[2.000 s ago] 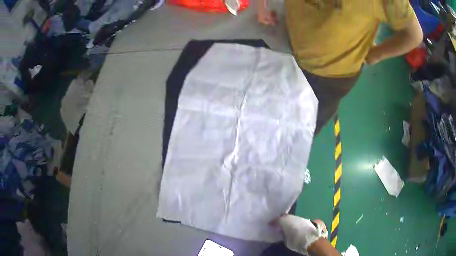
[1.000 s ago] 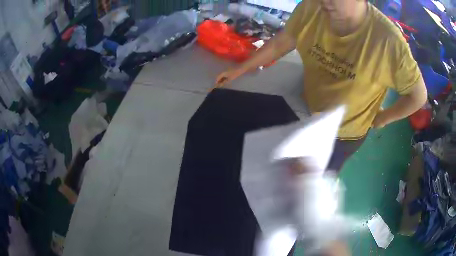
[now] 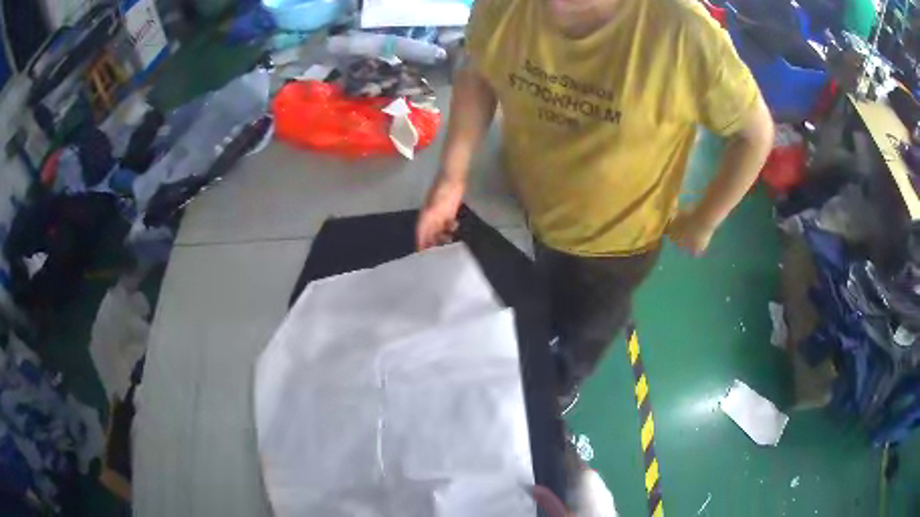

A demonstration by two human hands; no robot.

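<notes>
The large white creased paper pattern [image 3: 404, 384] lies over the dark cut fabric panel [image 3: 373, 237], turned relative to it. The panel shows along the top and right side. My right hand [image 3: 553, 501], with a white wrap or glove, is at the bottom edge, partly cut off. Its fingers are on the right edge of the paper and appear to grip it. My left hand is not in view. A person in a yellow T-shirt [image 3: 605, 131] stands across the table's right side, one hand at the panel's top edge.
The grey table [image 3: 212, 303] carries a red plastic bag [image 3: 338, 123] and clear plastic at its far end. Light blue basins [image 3: 303, 12] stand beyond. Cloth heaps lie left and right. The green floor [image 3: 696, 333] has yellow-black tape and a white scrap [image 3: 755, 413].
The paper was first flat on the panel, then lifted and swung right in my right hand, baring the panel. It now covers most of the panel again. The view has tilted up.
</notes>
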